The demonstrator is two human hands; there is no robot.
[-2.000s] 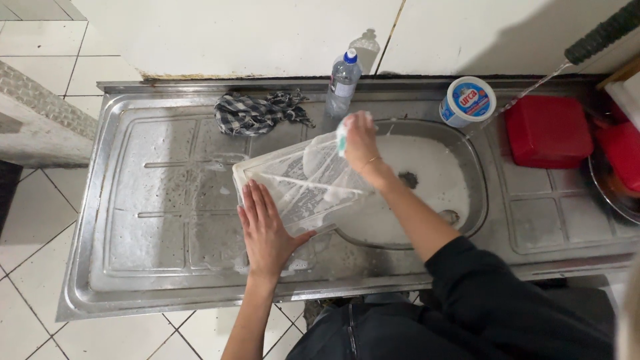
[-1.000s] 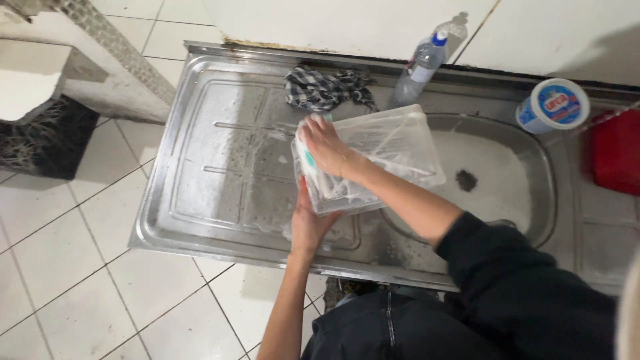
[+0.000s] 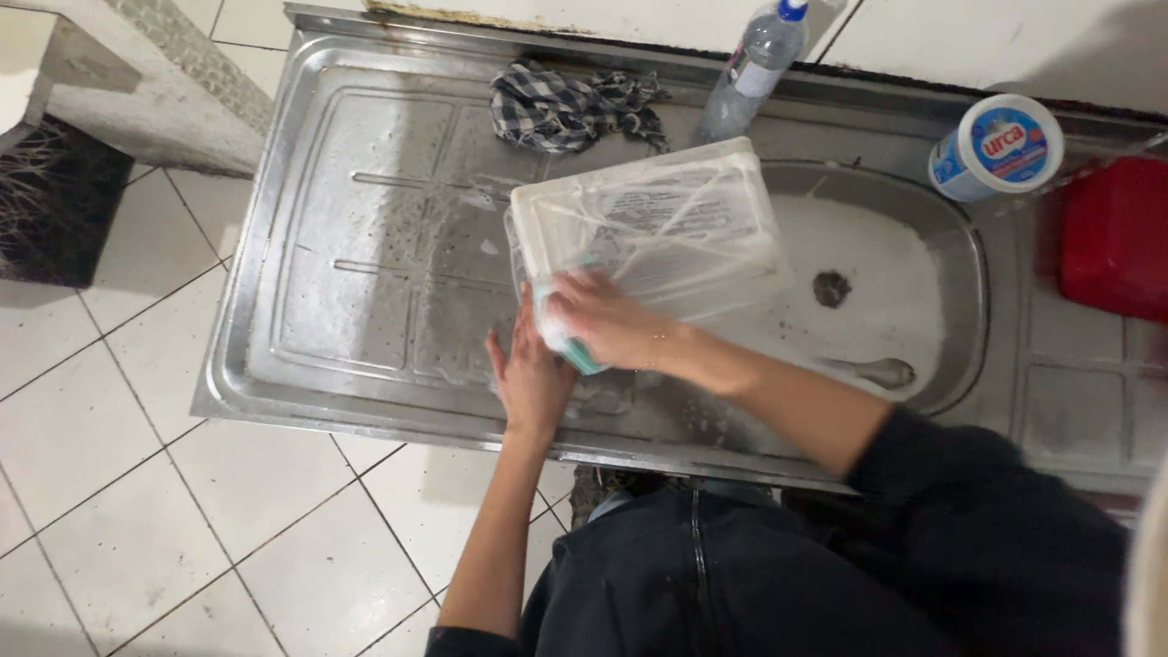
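Observation:
A clear rectangular plastic container (image 3: 680, 219), streaked with suds, is tilted over the steel drainboard and the left part of the sink basin. My right hand (image 3: 607, 319) grips a foamy sponge (image 3: 579, 354) with a green side and presses it to the container's near left corner. At that same corner, my left hand (image 3: 531, 374) supports the container's edge; its fingertips are partly hidden behind the sponge and the container, and its thumb is spread out to the left.
Behind lie a checkered cloth (image 3: 547, 108) and a plastic bottle with a blue cap (image 3: 753, 68). An Urca tub (image 3: 999, 148) and a red container (image 3: 1118, 237) are at the right. The sink basin (image 3: 972, 310) holds cloudy water and a metal utensil (image 3: 881, 371).
The sponge in my right hand has moved from the container's top face to its near left corner. The container has turned, and my left hand has gone from lying on it to its edge.

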